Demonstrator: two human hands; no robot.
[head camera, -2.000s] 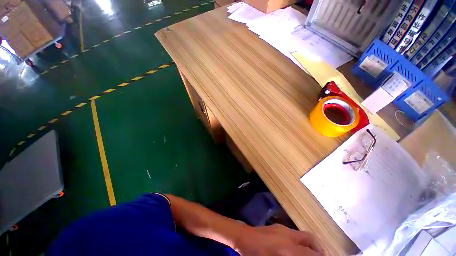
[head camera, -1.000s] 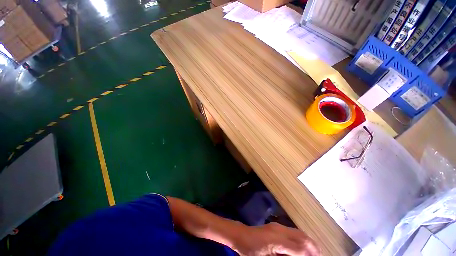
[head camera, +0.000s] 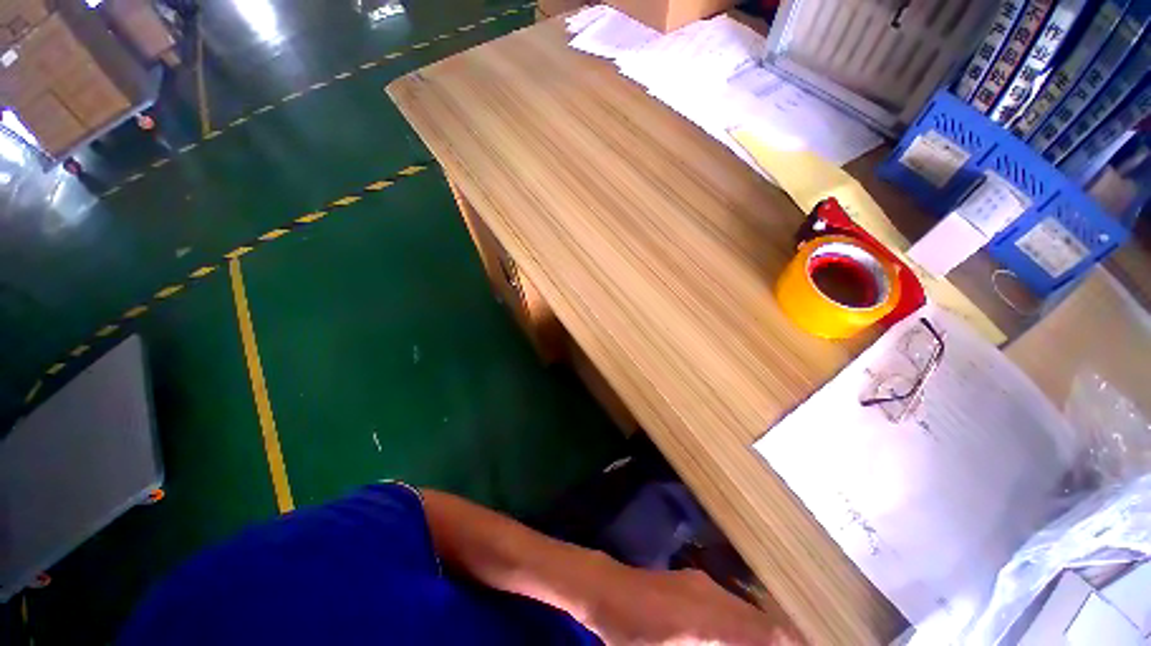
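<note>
My left hand (head camera: 694, 608) is at the bottom edge, beside the desk's near edge, with its fingers cut off by the frame. Whether it holds anything is hidden. My right hand is not in view. A clear plastic bag (head camera: 1029, 555) lies at the bottom right with white card pieces (head camera: 1096, 618) in it. A white printed sheet (head camera: 940, 473) lies on the wood-grain desk (head camera: 631, 215), with eyeglasses (head camera: 911, 375) on it.
A yellow-orange tape roll (head camera: 808, 297) on a red dispenser (head camera: 911, 288) stands past the sheet. Behind are a small white box (head camera: 949, 242), a blue bin (head camera: 991, 183) and a grey slotted crate (head camera: 871, 57). Carts (head camera: 76, 486) stand on the green floor at left.
My left hand has shifted slightly down, and less of its fingers shows than before. The things on the desk have not moved.
</note>
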